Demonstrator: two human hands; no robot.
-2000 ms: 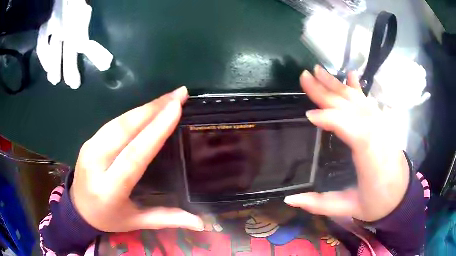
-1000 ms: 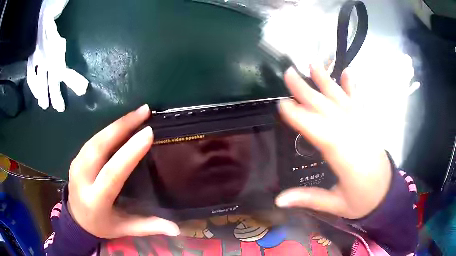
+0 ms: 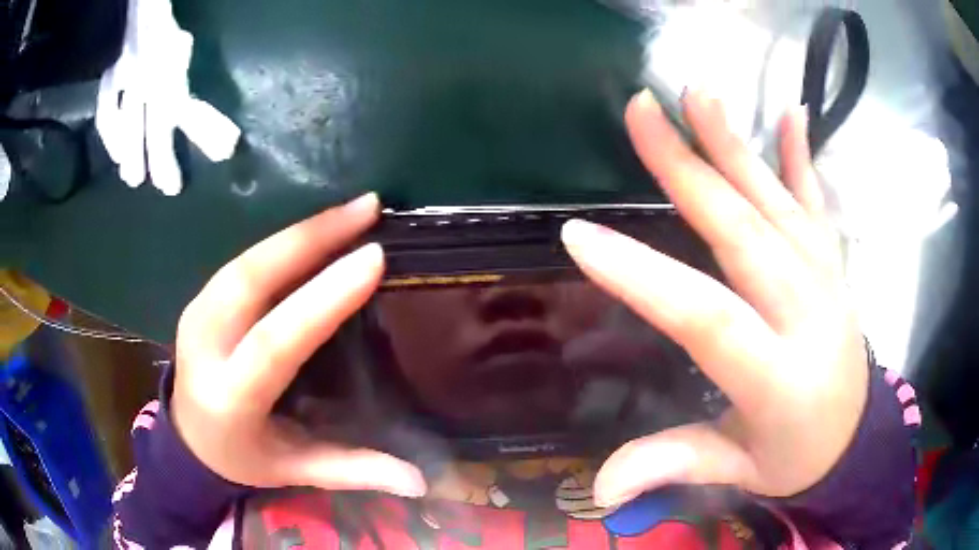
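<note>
The black Bluetooth video speaker (image 3: 472, 258) lies flat at the bench's front edge, its glossy dark screen (image 3: 483, 365) reflecting part of a face. Yellow lettering runs along the screen's top edge. My left hand (image 3: 258, 376) is bare and holds the unit's left end, fingers at the top edge and thumb at the bottom. My right hand (image 3: 741, 355) is bare and lies over the right end, index fingertip on the strip above the screen, thumb at the bottom edge, other fingers raised. It hides most of the controls. The silver-white frame around the screen does not show clearly.
A white glove (image 3: 156, 102) lies at the upper left of the dark green bench (image 3: 462, 107), near a black loop (image 3: 75, 161). Shiny clear film (image 3: 880, 183) is heaped at the right, with a black wrist strap (image 3: 848, 81) standing over it. A blue object (image 3: 48, 430) is at lower left.
The screen's silver-white frame showed at first and no longer does. My right index finger has moved left along the top strip, and the round control is now covered. The view has shifted.
</note>
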